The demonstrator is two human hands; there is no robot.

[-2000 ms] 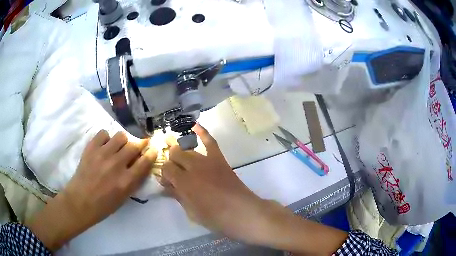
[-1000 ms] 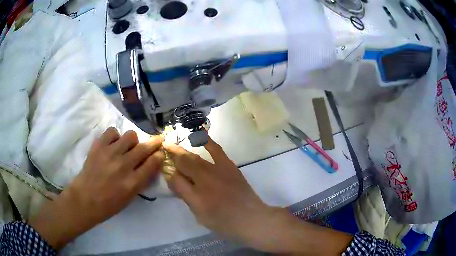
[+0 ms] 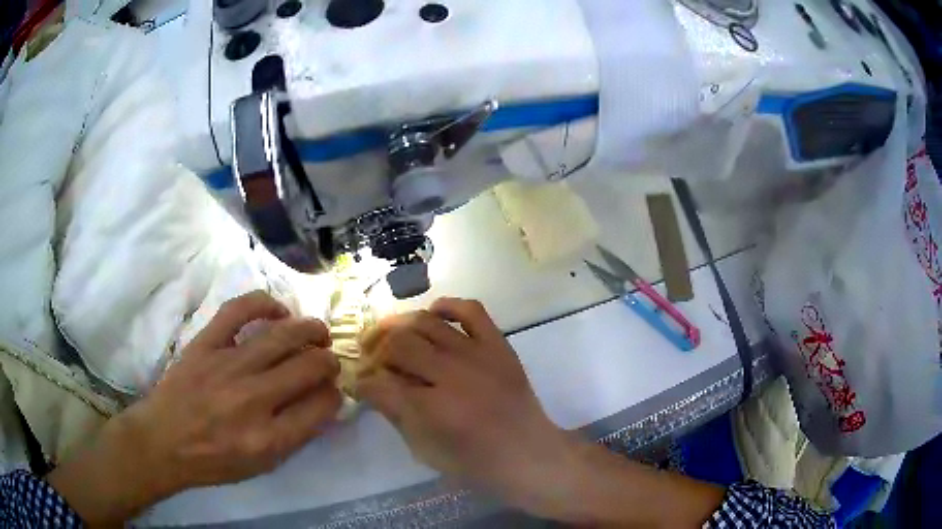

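Observation:
A cream gathered band [image 3: 346,322] lies in bright lamp light just in front of the needle area of the white sewing machine [image 3: 434,72]. My left hand [image 3: 253,387] grips the band's left side with bent fingers. My right hand [image 3: 449,387] has its fingers curled on the band's right side and is slightly blurred. The bulky white padded garment [image 3: 134,217] spreads to the left, behind my left hand. The fingertips hide part of the band. The presser foot is hard to make out in the glare.
Snips with blue and pink handles [image 3: 661,310] lie right of the needle, beside a flat brown strip [image 3: 669,248] and a pale yellow pad [image 3: 545,222]. A dark strap [image 3: 728,310] crosses the table. A plastic bag with red writing [image 3: 842,341] hangs at the right.
Both hands have moved back from the needle toward the table's front edge. More of the gathered band now shows between them. My right index finger has left the small dark block.

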